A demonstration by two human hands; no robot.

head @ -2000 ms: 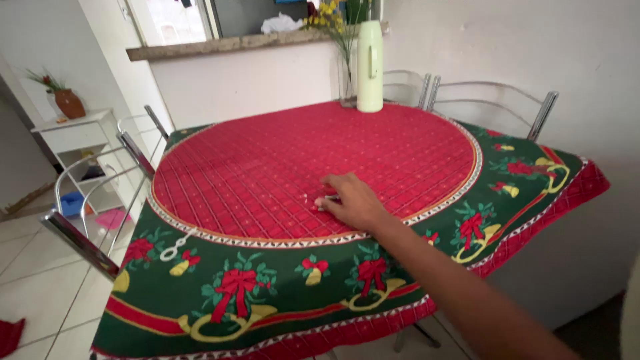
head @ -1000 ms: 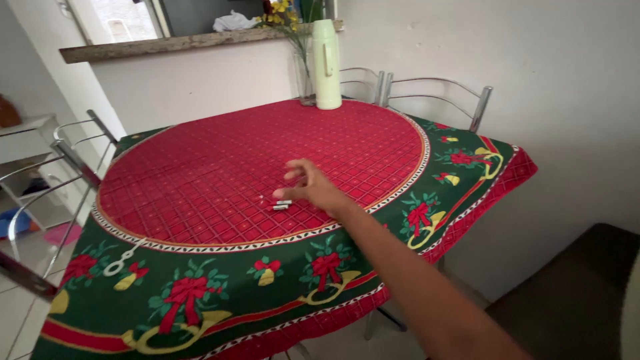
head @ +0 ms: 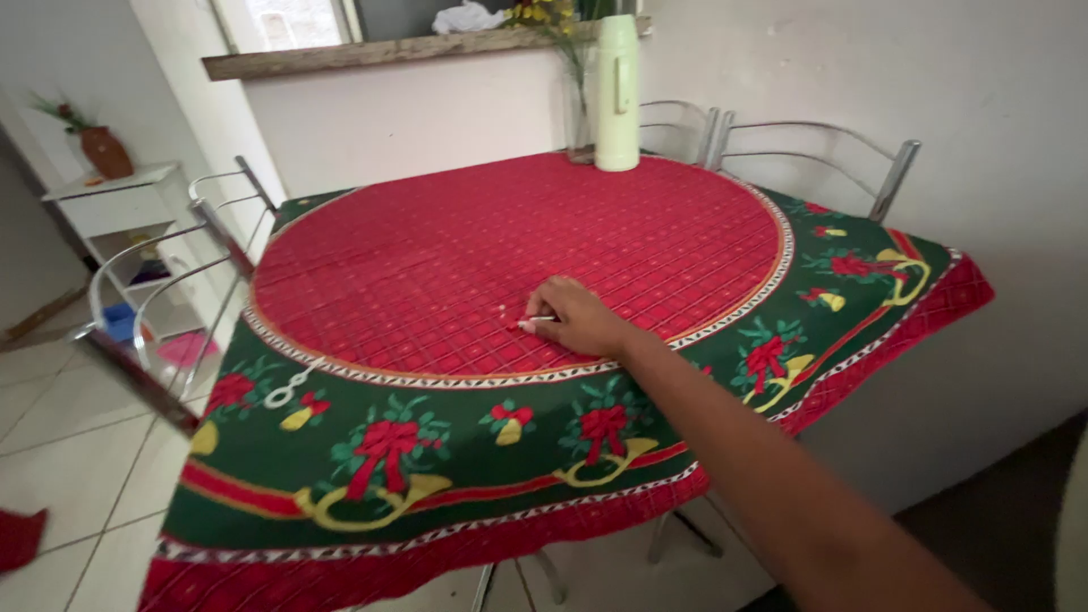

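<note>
My right hand [head: 578, 319] rests low over the red middle of the tablecloth [head: 442, 255], reaching in from the lower right. Its fingertips are around a small white object [head: 541, 319], too small to name; whether they grip it or only touch it cannot be told. Tiny pale bits [head: 502, 310] lie on the cloth just left of the fingers. On the green border at the left is a pale chain of rings [head: 289, 387]. My left hand is out of view.
A pale green thermos [head: 618, 93] and a glass vase with yellow flowers [head: 578, 110] stand at the table's back edge. Metal chairs [head: 807, 157] flank the table behind and at the left. A ledge [head: 382, 53] carries something white; a clay pot [head: 106, 153] stands on a white cabinet.
One second ago my right hand was raised with its fingers apart beside small white pieces on the cloth; now it is lowered with its fingers around one. The view has shifted.
</note>
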